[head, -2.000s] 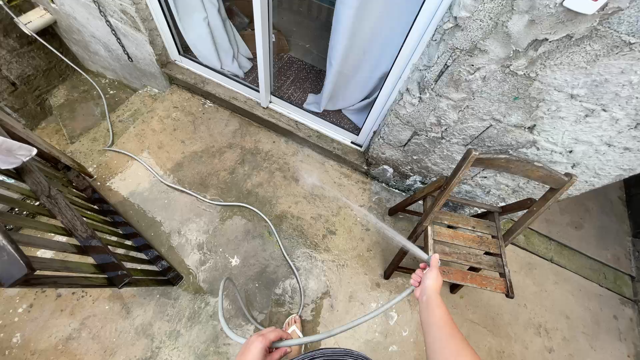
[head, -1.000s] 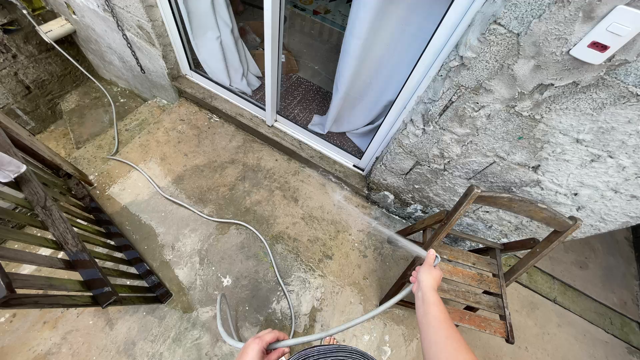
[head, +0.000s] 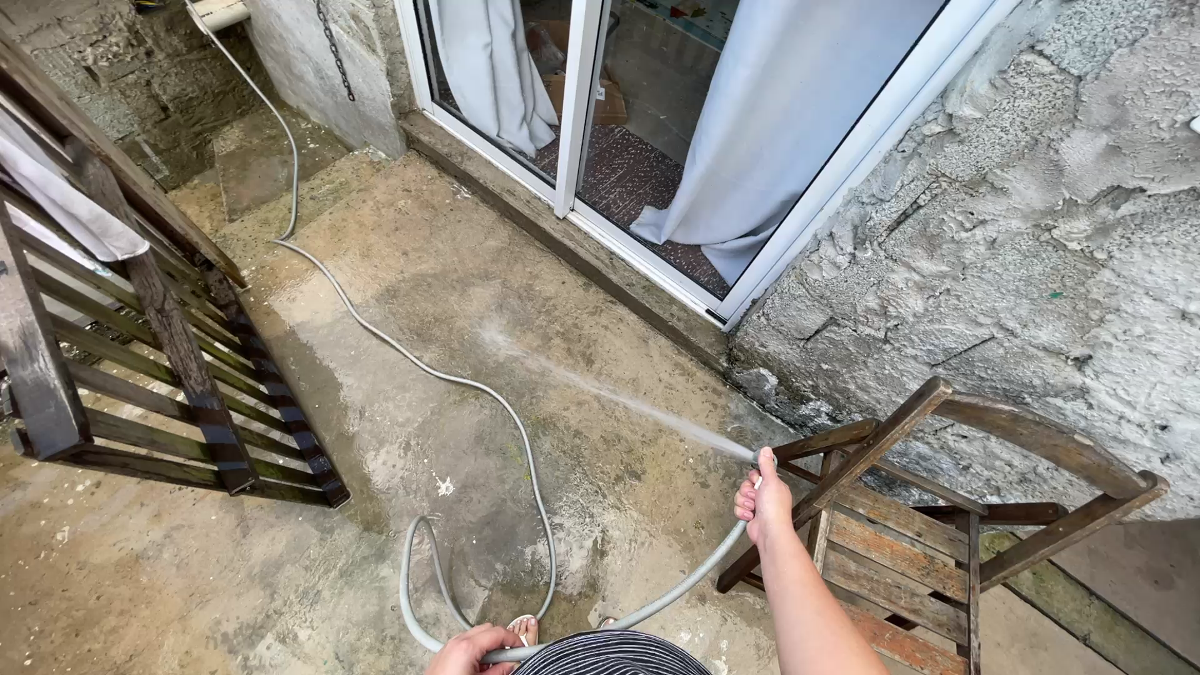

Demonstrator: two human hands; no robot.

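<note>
My right hand (head: pixel 764 497) grips the end of a grey garden hose (head: pixel 689 578), its thumb up by the opening. A jet of water (head: pixel 619 398) sprays out of it toward the upper left and reaches the wet concrete floor (head: pixel 403 450). Low in the picture, my left hand (head: pixel 473 649) is closed around a further length of the hose, beside a loop of it. From there the hose winds across the floor to the upper left. A folding wooden chair (head: pixel 900 553) stands just right of my right hand, partly behind my forearm.
A wooden slatted piece of furniture (head: pixel 197 375) stands at left with a pale cloth (head: pixel 80 202) over it. Ahead, a sliding glass door (head: pixel 567 103) with light curtains (head: pixel 778 103) sits above a concrete sill (head: pixel 562 248). A rough wall (head: pixel 1012 244) rises behind the chair. My feet are at the bottom edge.
The water jet has swung left, away from the foot of the wall and onto the open floor. Both hands keep their hold on the hose. The view has shifted somewhat.
</note>
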